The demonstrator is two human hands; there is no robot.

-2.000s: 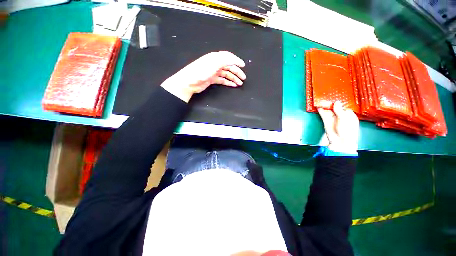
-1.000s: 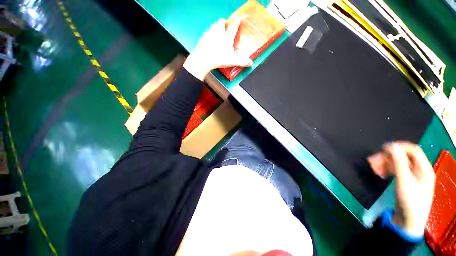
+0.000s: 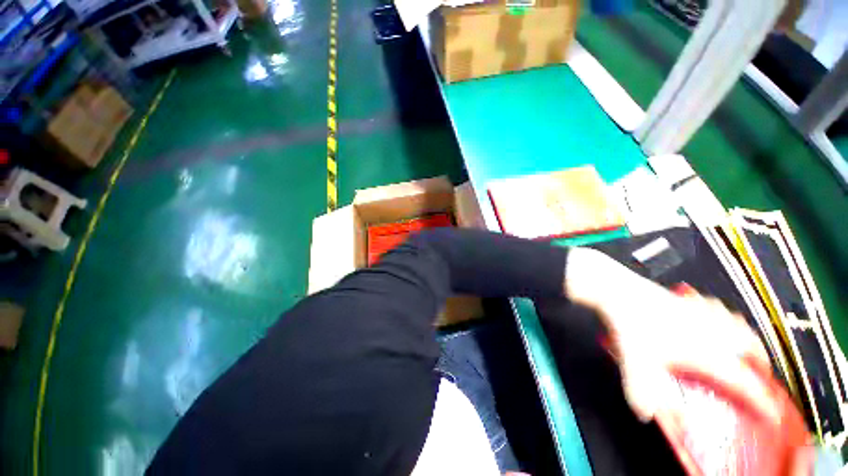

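My left hand (image 3: pixel 683 349) is blurred. It reaches across the black mat (image 3: pixel 595 372), with its fingers around a red bubble bag (image 3: pixel 711 423) at the lower right. What is in the bag cannot be seen. A small blurred piece of what looks like my right hand (image 3: pixel 801 461) shows at the bag's lower right edge, mostly cut off by the frame. A flat stack of red-orange bags (image 3: pixel 556 203) lies on the green bench, beyond my left forearm.
An open carton (image 3: pixel 335 251) with red bags inside stands below the bench edge. A closed carton (image 3: pixel 507 39) is on the bench's far end. White pieces (image 3: pixel 651 200) lie beside the stack. Black film sheets with pale borders (image 3: pixel 804 349) are at the right. A stool (image 3: pixel 42 209) stands far left.
The view has swung left. My left hand has left the bag stack and moved over the mat onto a red bag. My right hand has moved almost out of the picture.
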